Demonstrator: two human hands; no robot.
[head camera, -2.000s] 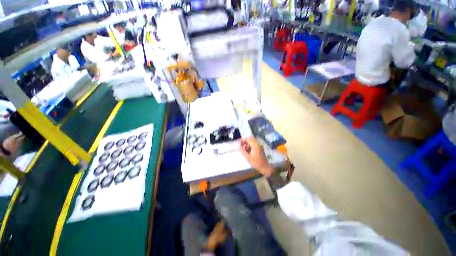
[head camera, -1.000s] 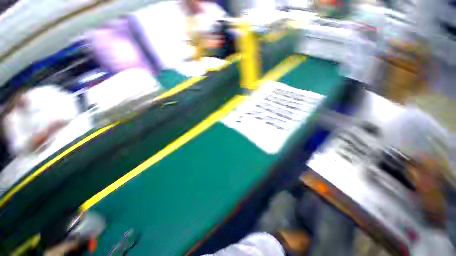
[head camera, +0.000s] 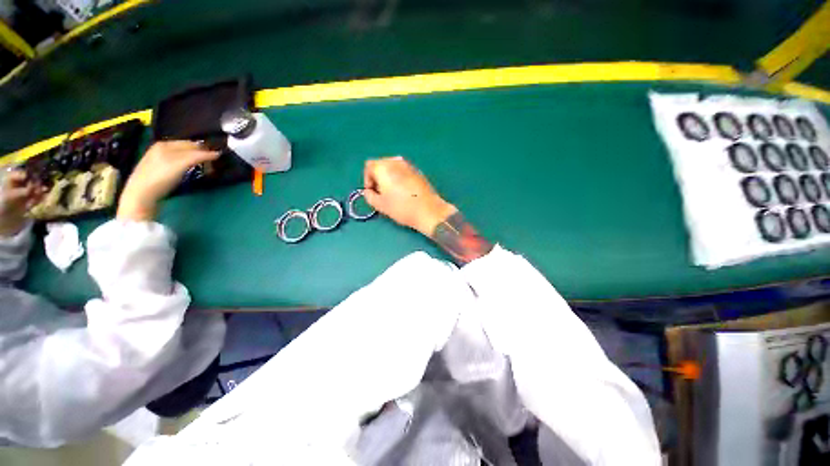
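Note:
Two thin rings with shiny rims, likely watch case frames (head camera: 326, 215), lie side by side on the green bench (head camera: 546, 182). A third ring (head camera: 358, 206) is just to their right, partly covered by my right hand. My right hand (head camera: 399, 193) is curled, palm down, with its fingertips on the third ring's right edge. Its wrist shows dark and red marks. My left hand is not visible; its white sleeve ends beside my right wrist.
A white foam sheet (head camera: 714, 205) with rows of dark rings lies at right. At left, another person's hands (head camera: 168, 173) work near a white bottle (head camera: 264, 141), a black tray (head camera: 200, 105) and a beige fixture (head camera: 86, 191). The machine table's corner (head camera: 742, 400) is lower right.
The view has swung left from the machine to the green bench. My right hand has moved from the machine table to the rings on the bench.

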